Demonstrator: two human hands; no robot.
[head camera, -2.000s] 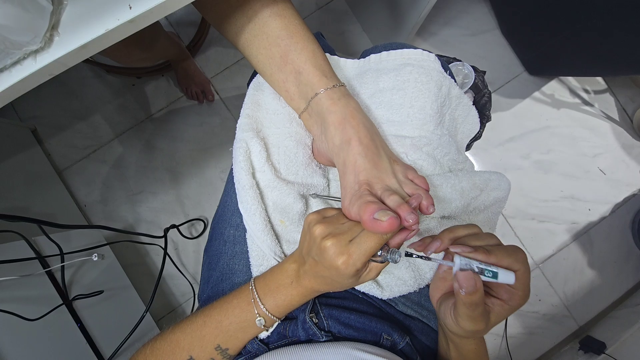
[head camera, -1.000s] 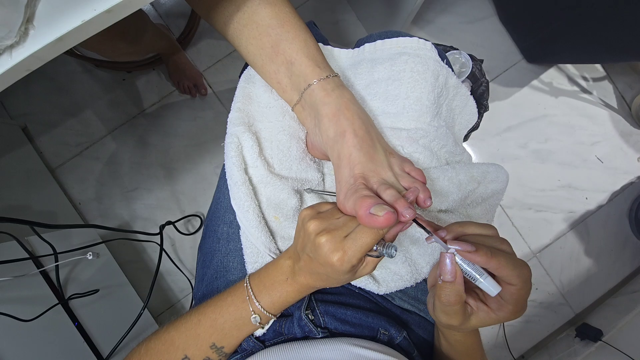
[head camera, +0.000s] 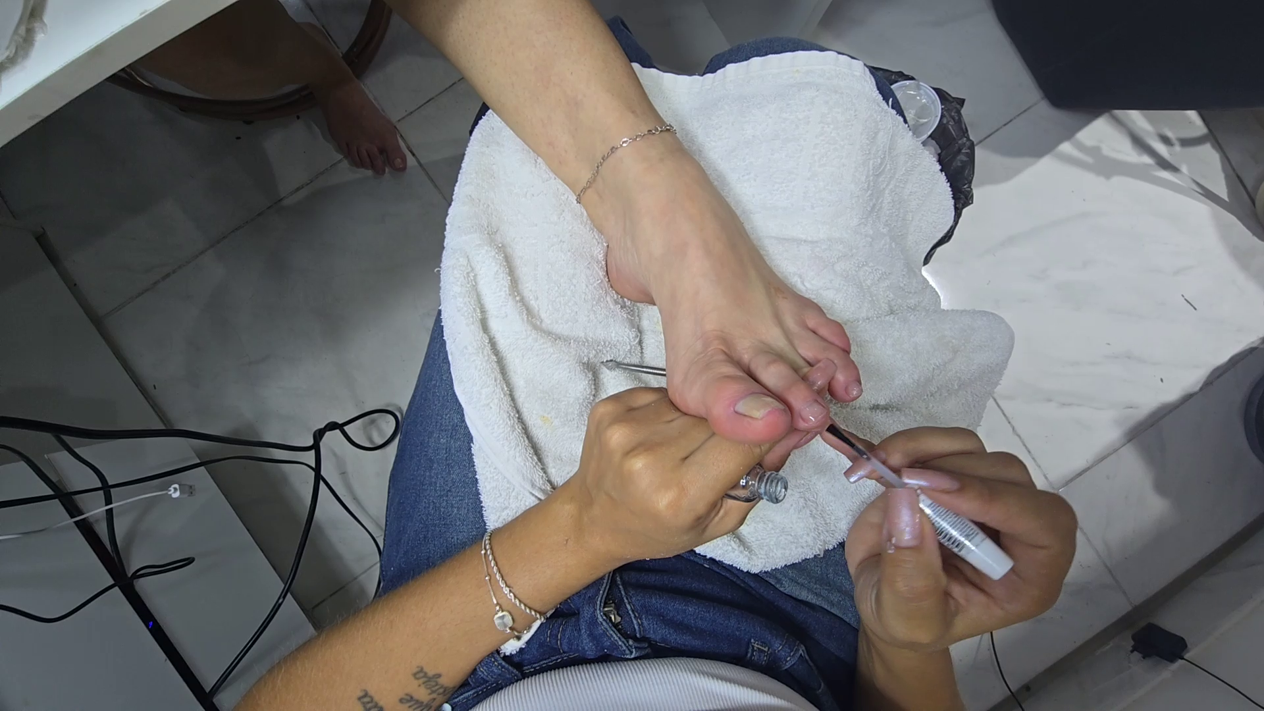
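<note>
My left hand (head camera: 662, 474) is closed around a small glass nail polish bottle (head camera: 760, 485), its open neck pointing right, while also supporting the toes of another person's bare foot (head camera: 716, 286). Between the fingers of my right hand (head camera: 963, 533) is the white cap of a nail polish brush (head camera: 966, 536); the dark brush tip touches or nearly touches the second toe. A thin metal tool (head camera: 634, 367) sticks out to the left from beneath the foot; its other end is hidden. The foot rests over a white towel (head camera: 533, 296) on my lap.
A black bag with a clear plastic cup (head camera: 916, 109) lies past the towel's upper right edge. Black cables (head camera: 316, 464) loop at the left beside a grey cabinet (head camera: 59, 346). A white table (head camera: 99, 44) juts in at upper left. Another bare foot (head camera: 360, 128) stands on the tiles.
The brush has moved from the bottle's neck, where it was two seconds ago, to the second toe. My left hand still holds the bottle and supports the toes.
</note>
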